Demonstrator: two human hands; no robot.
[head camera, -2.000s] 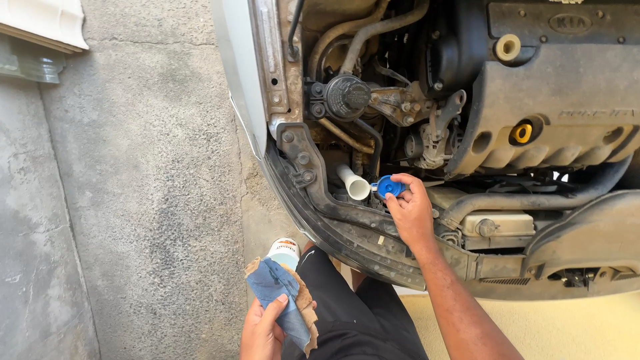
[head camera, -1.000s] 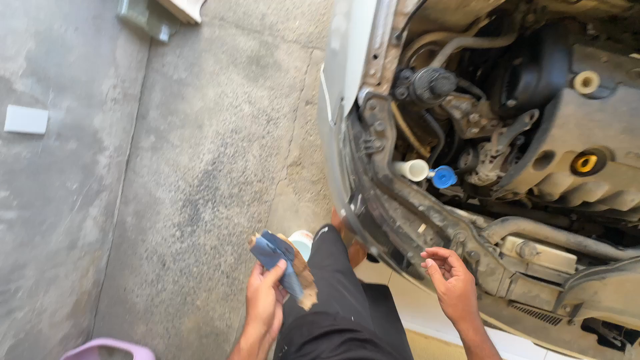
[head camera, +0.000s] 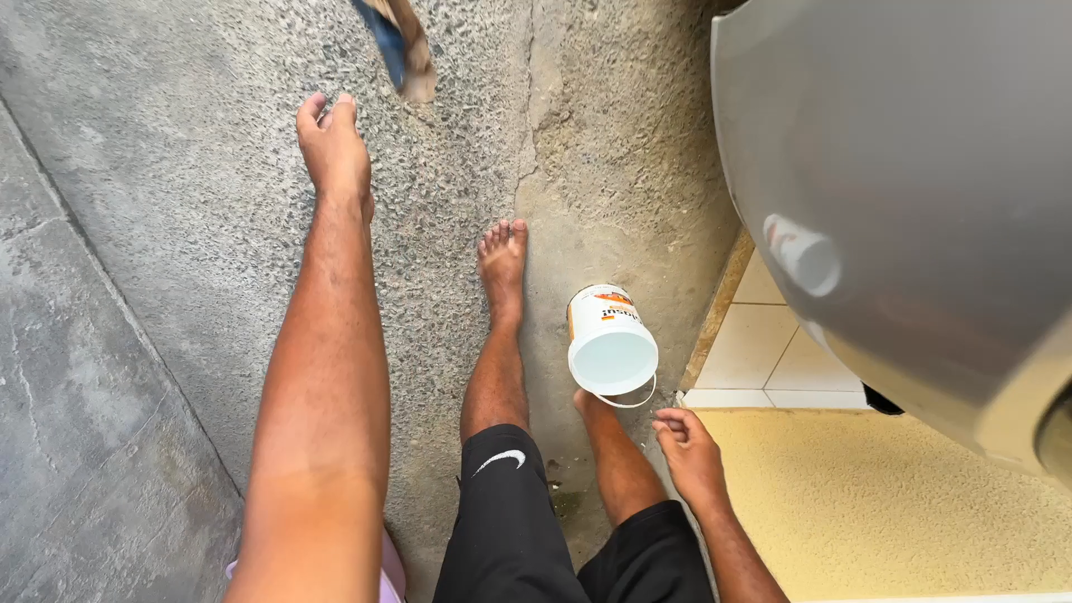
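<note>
My left hand (head camera: 333, 151) reaches out over the concrete with its fingers apart and nothing in them. Just beyond its fingertips, at the top of the view, is a blurred blue and brown cloth or paper (head camera: 400, 50), apart from the hand. My right hand (head camera: 691, 456) is low on the right, fingers loosely curled and apart, holding nothing. Close to it, the white plastic bucket (head camera: 614, 360) with its thin handle and orange print stands on the ground by my right foot. The opening of the bucket faces me.
The car's silver bumper (head camera: 904, 184) fills the upper right and reflects the bucket. A tiled step (head camera: 745, 343) and a yellow textured wall (head camera: 888, 502) lie below it. Part of a purple plastic thing (head camera: 392, 569) shows behind my left arm. My bare left foot (head camera: 502, 268) is on the concrete.
My left hand has let go of the blue and brown cloth or paper it held. The view has swung away from the engine bay, down to the ground and bucket.
</note>
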